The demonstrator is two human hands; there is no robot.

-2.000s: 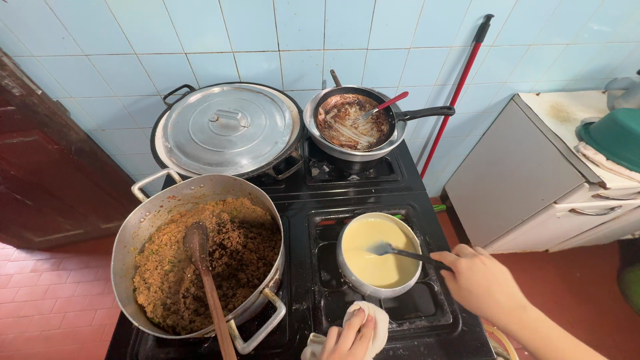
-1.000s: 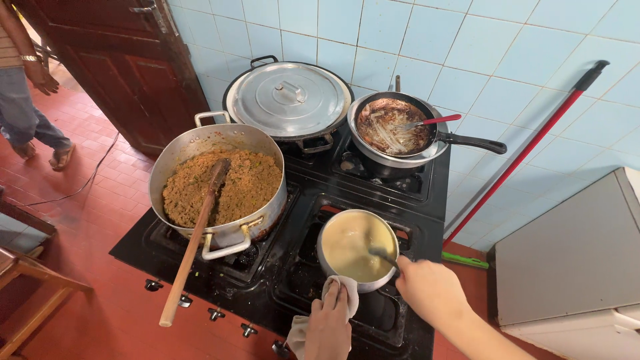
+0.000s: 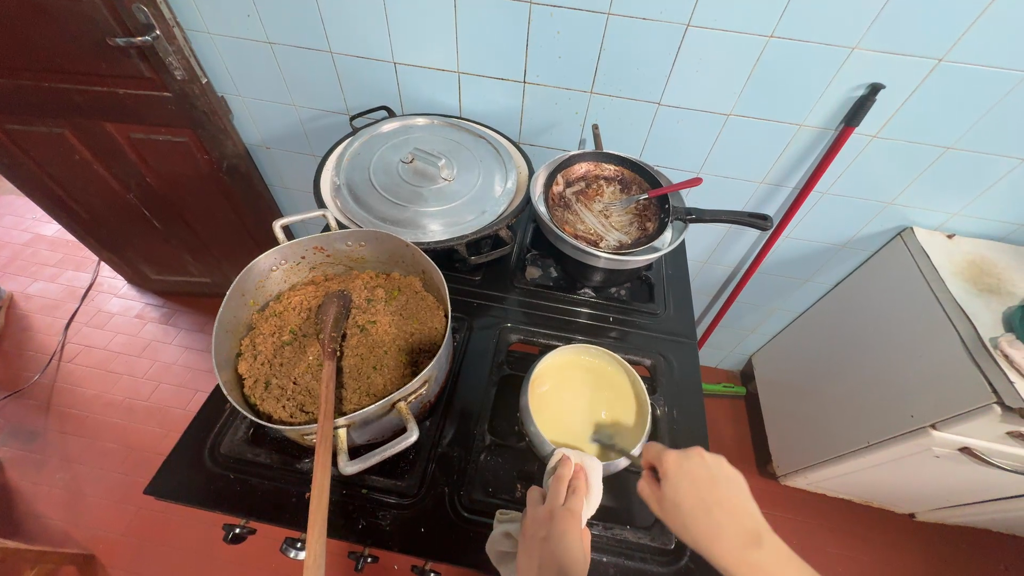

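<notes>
A small metal pot (image 3: pixel 529 416) of pale yellow liquid stands on the front right burner of a black stove. My left hand (image 3: pixel 554 524) presses a folded white cloth (image 3: pixel 588 480) against the near edge of this pot. Gripped by its handle in my right hand (image 3: pixel 700 496), a utensil (image 3: pixel 612 438) dips into the liquid near the front rim; its submerged end is hidden. Left of the small pot, a large aluminum pot (image 3: pixel 436 316) holds a brown, crumbly ground mixture (image 3: pixel 384 328). A wooden spoon (image 3: pixel 324 424) lies in it, its long handle over the near rim.
Behind stand a wide pan with an aluminum lid (image 3: pixel 480 176) and a black frying pan (image 3: pixel 668 210) with a red-handled fork (image 3: pixel 674 188), nested in a metal pan. A red pole (image 3: pixel 788 224) leans on the tiled wall. A white cabinet (image 3: pixel 864 368) is at right, stove knobs (image 3: pixel 294 547) in front.
The utensil in my right hand has moved within the liquid toward the pot's front rim. My left hand stays at the pot with the cloth. The person seen at left earlier is out of view.
</notes>
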